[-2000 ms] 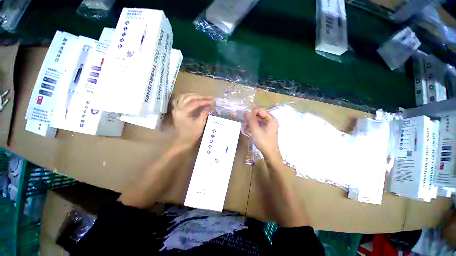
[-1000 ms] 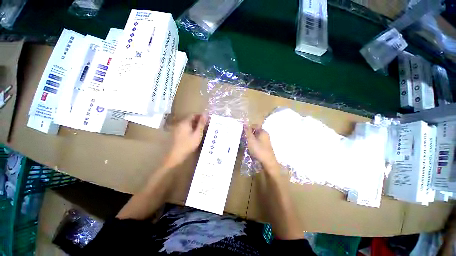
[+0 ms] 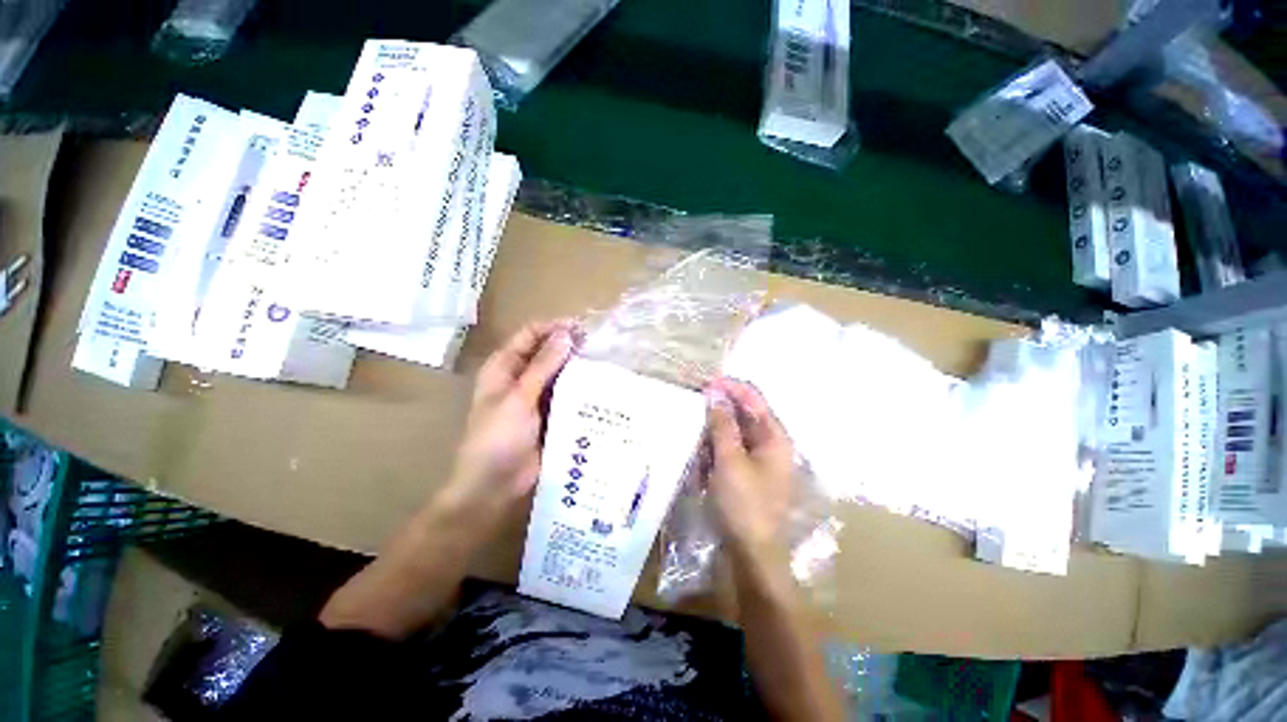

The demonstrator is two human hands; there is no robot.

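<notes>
A white retail box [image 3: 610, 487] with dark icons and text lies in front of me, its far end tilted up between my hands. A clear plastic bag [image 3: 692, 303] extends from the box's far end towards the belt; loose film also hangs at the box's right side. My left hand [image 3: 520, 402] pinches the film at the box's upper left corner. My right hand [image 3: 748, 451] pinches film at its upper right corner. How far the bag covers the box is hard to tell. A glaring white bag stack [image 3: 875, 409] lies right of my right hand.
Unbagged boxes [image 3: 395, 184] are stacked at left on the cardboard-covered bench [image 3: 282, 451]. Boxes [image 3: 1164, 437] stand at right. Bagged boxes [image 3: 809, 71] lie on the green conveyor belt [image 3: 678, 127] beyond. An open carton [image 3: 141, 607] is at lower left.
The box's far end has risen towards me. Both hands now pinch at its upper corners, and the bag leans right. Bagged boxes on the belt have shifted left.
</notes>
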